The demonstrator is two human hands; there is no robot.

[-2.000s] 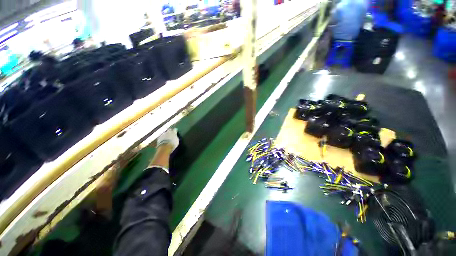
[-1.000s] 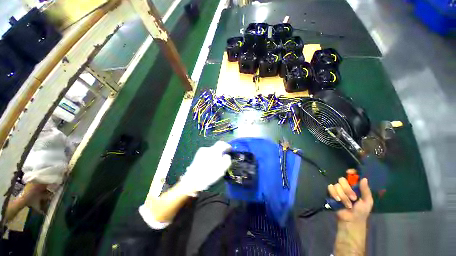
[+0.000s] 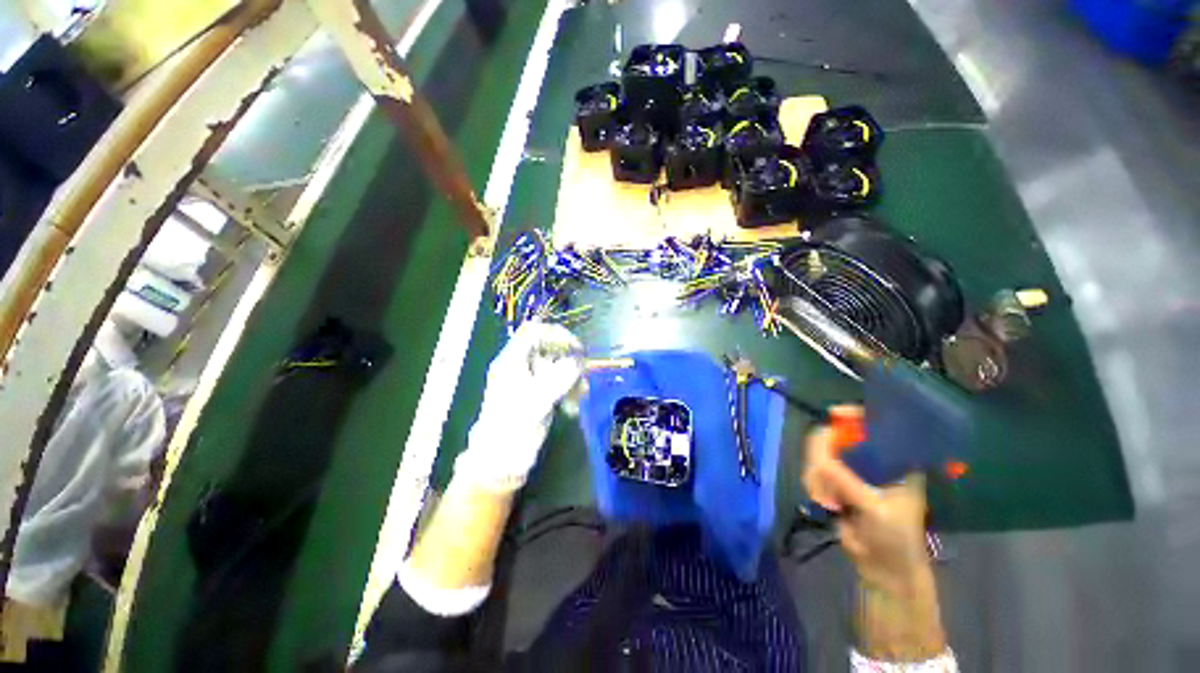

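A square black housing (image 3: 650, 440) lies open side up on the blue cloth (image 3: 717, 487), silvery and yellow parts inside. My left hand (image 3: 533, 381), in a white glove, is at the cloth's upper left corner; a short thin yellowish lead wire (image 3: 608, 363) sticks out from its fingertips. My bare right hand (image 3: 869, 506) grips the teal-blue soldering gun (image 3: 911, 427), which has orange-red ends, right of the cloth. The gun's tip is blurred. Slim dark cutters (image 3: 742, 414) lie open on the cloth's right part.
A pile of lead wires (image 3: 529, 274) lies beyond the cloth. Black housings (image 3: 695, 155) stand on a cardboard sheet (image 3: 592, 197). A round fume fan (image 3: 855, 296) is at right. The conveyor belt (image 3: 395, 250) at left carries a housing (image 3: 329, 355); another person's sleeve (image 3: 86, 460) shows beyond.
The view has swung from the conveyor to the bench. My left hand has let go of the housing and moved up-left to the wires. The soldering gun has moved slightly left.
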